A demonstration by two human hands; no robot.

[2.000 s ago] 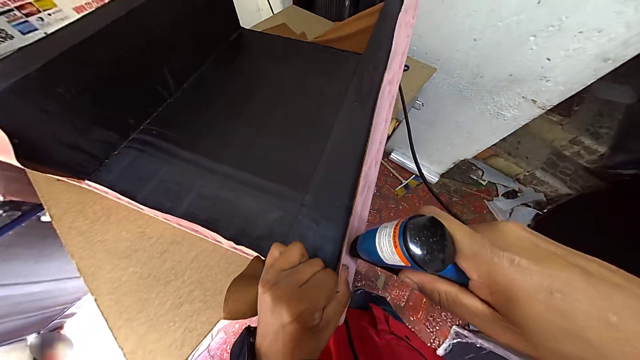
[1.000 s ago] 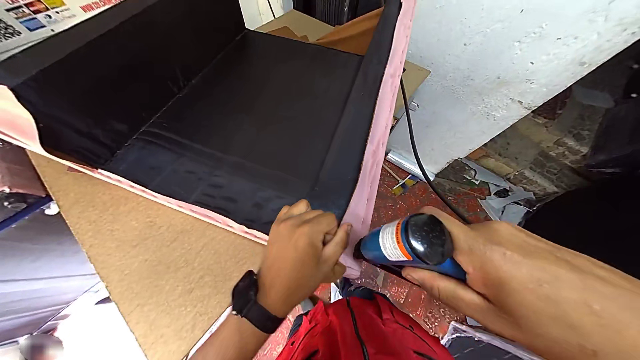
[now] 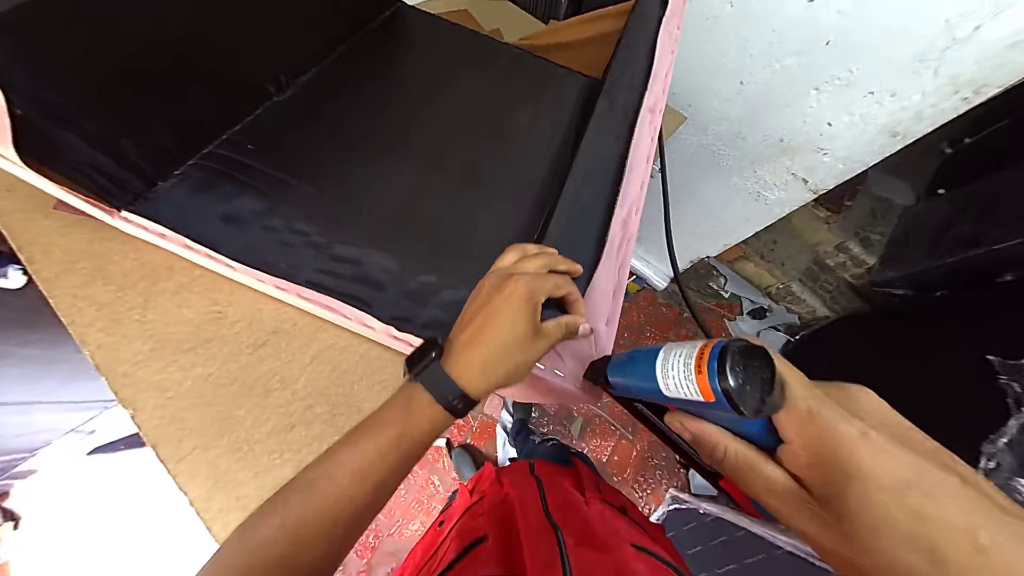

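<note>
My right hand [image 3: 800, 448] grips a blue pneumatic staple gun [image 3: 680, 376] with a black end cap and an orange-and-white label. Its black nose meets the pink fabric edging [image 3: 632, 208] near the corner of a frame lined with black fabric [image 3: 416, 176]. My left hand [image 3: 520, 320], with a black watch on the wrist, lies over that corner, thumb and fingertips on the pink fabric. Two staples show in the fabric just below the left hand. Whether its fingers pinch the cloth is partly hidden.
A brown fibreboard panel [image 3: 240, 352] extends under the frame at left. A black hose [image 3: 668, 216] hangs beside the white wall [image 3: 800, 104]. Fabric scraps [image 3: 756, 308] lie on the red floor. Dark material stands at right, a quilted piece [image 3: 720, 540] at the bottom.
My left hand has shifted from gripping the edge to lying over the corner, its thumb on the pink fabric. The staple gun's nose, beside the edge before, is now at the corner fabric.
</note>
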